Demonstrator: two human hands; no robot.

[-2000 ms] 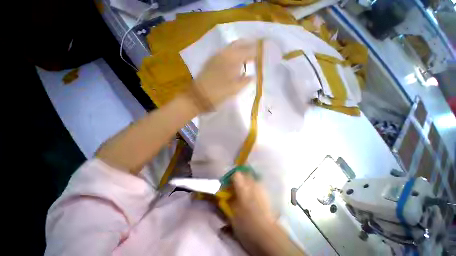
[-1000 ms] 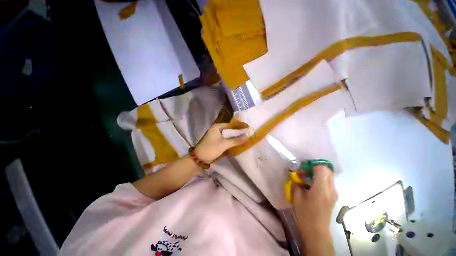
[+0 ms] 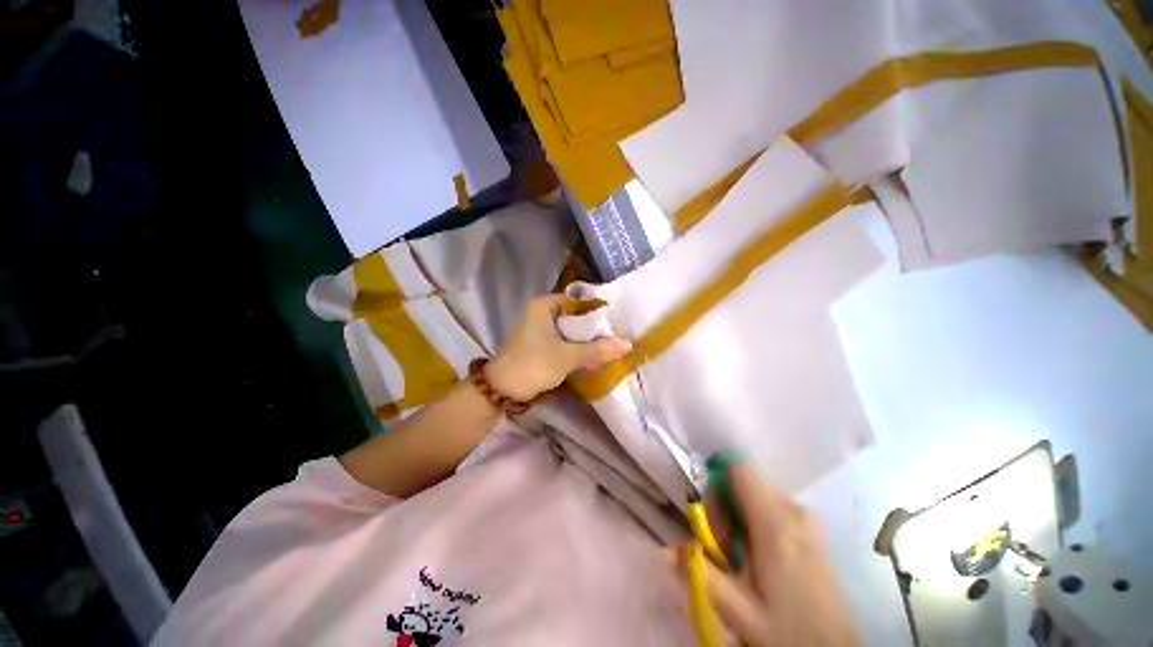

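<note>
The pale side of a garment panel [image 3: 771, 341], crossed by a long mustard strip [image 3: 746, 268], lies over the table's front edge. My left hand [image 3: 541, 350] pinches the panel's near edge beside the strip's end, where the cloth is curled up. My right hand [image 3: 774, 571] is slightly blurred and holds scissors [image 3: 698, 503] by their yellow and green loops. The blades point away from me, at the cloth just right of my left fingers. Whether the blade tips are in the cloth is hard to tell.
Stacked mustard pieces [image 3: 604, 76] lie at the table's far left. Another pale panel with mustard bands [image 3: 1012, 164] lies behind. The needle plate [image 3: 974, 544] and part of the lit machine head [image 3: 1094, 588] are at lower right. Pale-and-mustard cloth [image 3: 402, 348] hangs left of my lap.
The scissors have moved down and towards me and turned more upright, their tips closer to my left fingers. My left hand keeps its pinch on the cloth.
</note>
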